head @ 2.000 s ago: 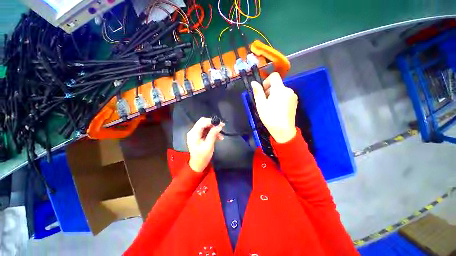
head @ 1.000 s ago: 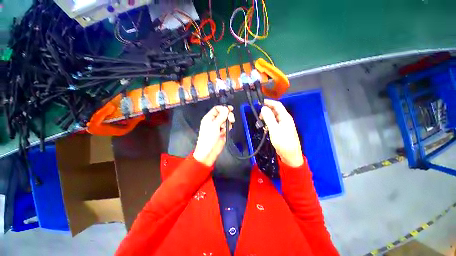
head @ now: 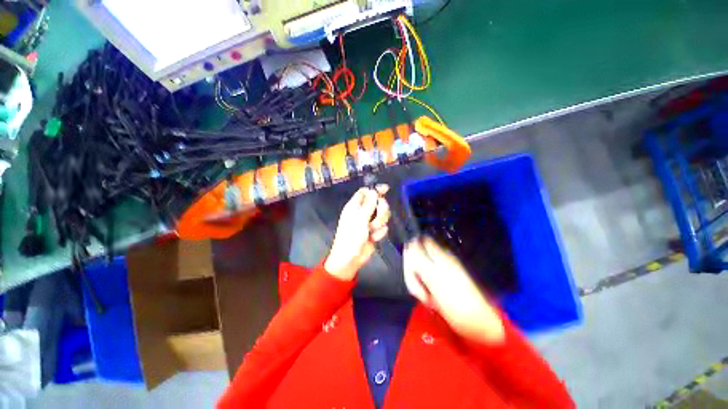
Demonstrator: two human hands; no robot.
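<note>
The orange test fixture runs along the bench edge with a row of pale and black sockets. My left hand is closed around a black cable connector just below the sockets right of the fixture's middle; whether it is plugged in cannot be told. My right hand is blurred, lower and to the right, with its fingers at a dark cable in front of my lap. The far end of that cable is blurred.
A black cable heap lies left and behind the fixture. The beige tester stands behind, with thin coloured leads. Below the bench are a deep blue bin with black cables at right and an open cardboard box at left.
My right hand has moved down from the sockets at the right end of the fixture. My left hand stays near its sockets. The view has shifted, showing more of the tester.
</note>
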